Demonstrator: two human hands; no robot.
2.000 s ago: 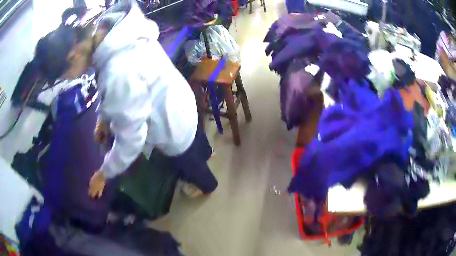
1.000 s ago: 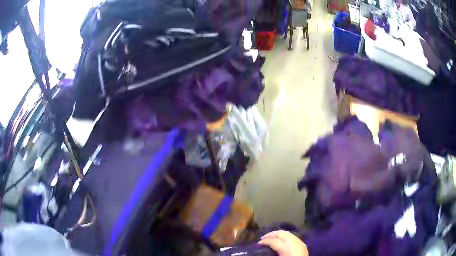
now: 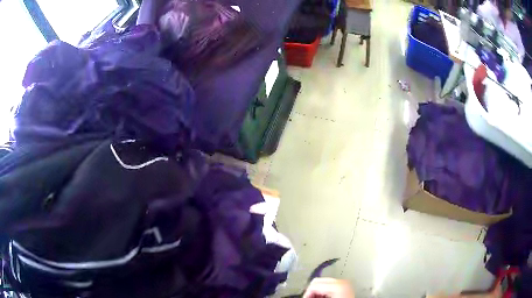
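Observation:
A hand [image 3: 329, 288], seemingly mine, is cut off by the bottom edge. Only its back or knuckles show, and its side is unclear. A thin dark strip of cloth [image 3: 321, 268] sticks up beside it; whether the hand holds it is hidden. No second hand is in view. To the left lies a large heap of crumpled purple pieces [image 3: 105, 81]. A black garment with white piping [image 3: 87, 198] lies on its near part. More purple cloth [image 3: 233, 227] hangs down towards the floor.
A cardboard box [image 3: 455, 205] of purple cloth stands on the tiled floor at right, below a white table edge [image 3: 501, 131]. A blue crate [image 3: 429, 65], a red crate [image 3: 303, 53] and a stool [image 3: 357, 29] are farther off. A green cabinet [image 3: 256, 125] stands left of the aisle. A person is at upper right.
The view has moved forward along the aisle. The black piped garment is now close at left, and the wooden stool with the blue strap is out of view. The dark item by the hand is mostly out of frame.

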